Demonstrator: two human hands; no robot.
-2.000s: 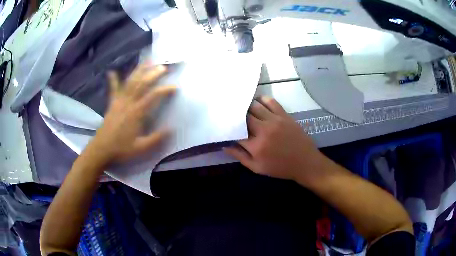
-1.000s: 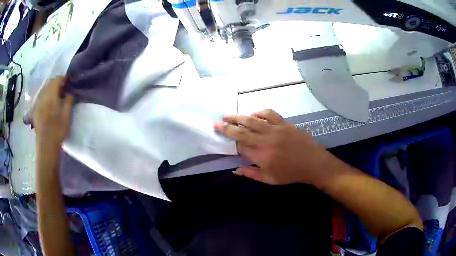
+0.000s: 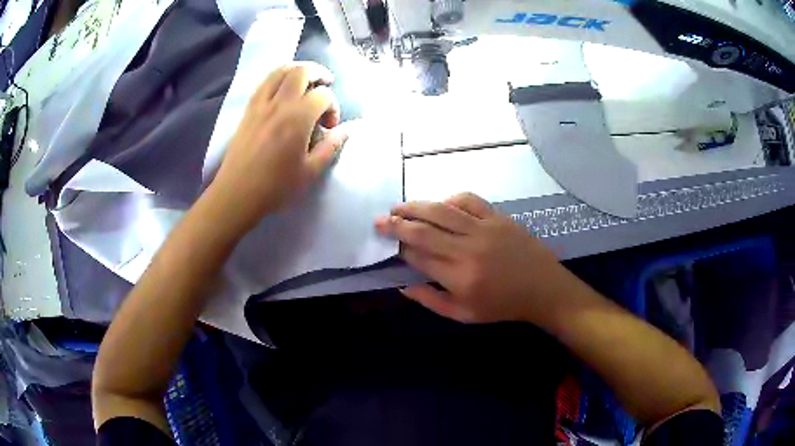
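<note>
A light grey panel (image 3: 336,205) lies on the machine bed, its right edge left of and below the lit needle area. A dark grey panel (image 3: 179,87) lies to its left, partly covered by pale cloth. My left hand (image 3: 292,131) is on the light panel near the needle area, fingers curled; what the fingertips hold is hidden. My right hand (image 3: 462,253) lies at the panel's lower right edge, fingertips on the cloth, thumb below the edge; whether it pinches the cloth is unclear. The sewing machine head (image 3: 553,22) is above, its needle area washed out by light.
A small curved piece (image 3: 575,144) with a dark strip lies right of the needle. A ruler (image 3: 671,202) runs along the table's front edge. A small tool (image 3: 715,139) lies at the right. Blue baskets (image 3: 641,287) with cloth stand below the table.
My left hand has moved from the far left cloth up and right to near the needle area. The light panel's right edge has shifted slightly left. My right hand has barely moved.
</note>
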